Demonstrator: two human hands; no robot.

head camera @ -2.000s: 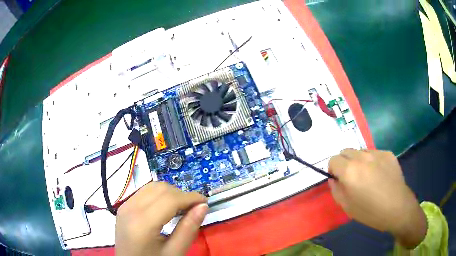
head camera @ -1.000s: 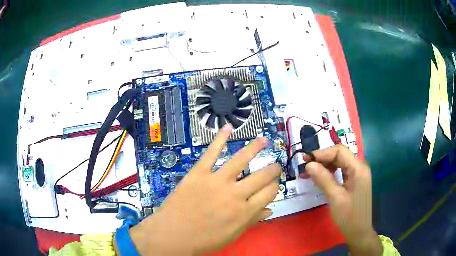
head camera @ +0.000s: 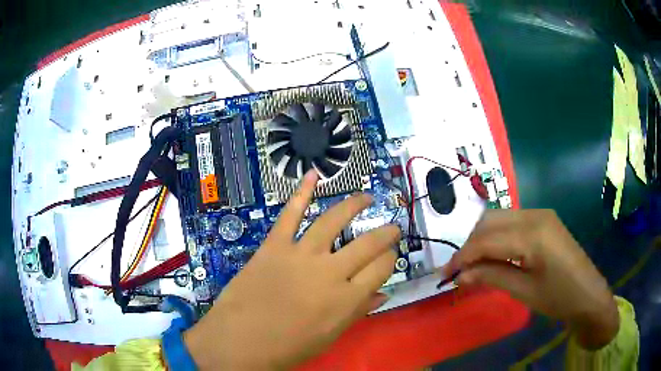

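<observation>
The blue motherboard lies on the white perforated chassis back plate. My left hand rests over the board's lower part, fingers spread, with one fingertip at the lower edge of the CPU fan. It seems to hold nothing. My right hand is at the plate's lower right, fingertips pinched on a thin black cable that runs from the board's right side. A short dark end shows below the fingertips. Red wires run from the board towards the right speaker.
A thick black sleeved cable loops left of the board, beside yellow-red-black wires. Red-orange foam shows under the unit. Pale yellow backing strips lie on the green bench at right. The left speaker is at the plate's left.
My left hand has moved from the plate's lower edge onto the board, its fingers now spread. My right hand still pinches a black cable, now bent closer to the board. The unit's angle in view has shifted.
</observation>
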